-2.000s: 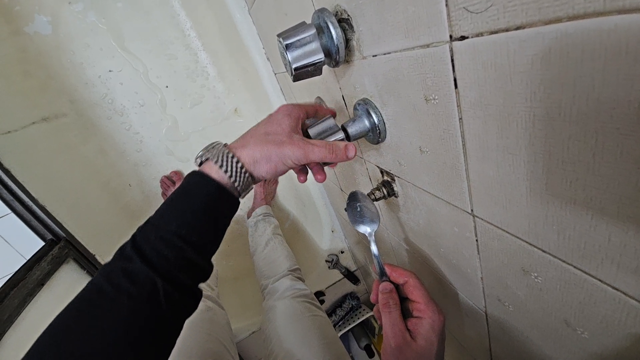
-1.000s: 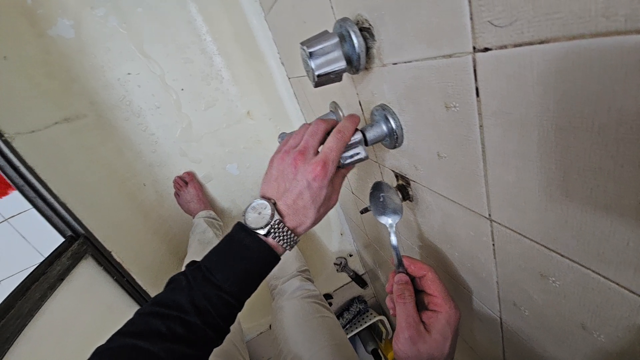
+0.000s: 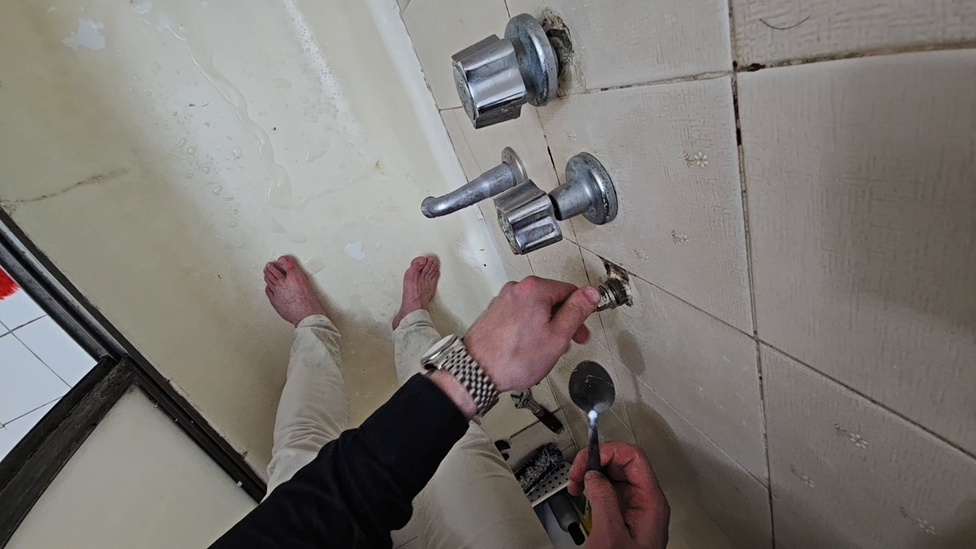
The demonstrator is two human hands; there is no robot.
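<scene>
My left hand (image 3: 530,328), with a metal watch on its wrist, has thumb and fingers on the end of a bare valve stem (image 3: 614,293) that juts from a hole in the tiled wall. Below it my right hand (image 3: 621,496) holds a metal spoon (image 3: 592,387) by the handle, bowl upward. Above the stem is a chrome tap handle (image 3: 528,217) on its wall flange, with a bath spout (image 3: 473,191) beside it. A second chrome tap handle (image 3: 489,80) sits higher up, near a broken patch of tile.
My bare feet stand in a wet, worn bathtub (image 3: 229,152). An adjustable wrench (image 3: 537,408) lies near the wall, beside a perforated caddy (image 3: 553,484) holding a brush and other items. A dark-framed screen track (image 3: 46,293) runs along the tub's left side.
My left hand has left the middle tap handle and moved down to the bare valve stem. My right hand still holds the spoon near the wall.
</scene>
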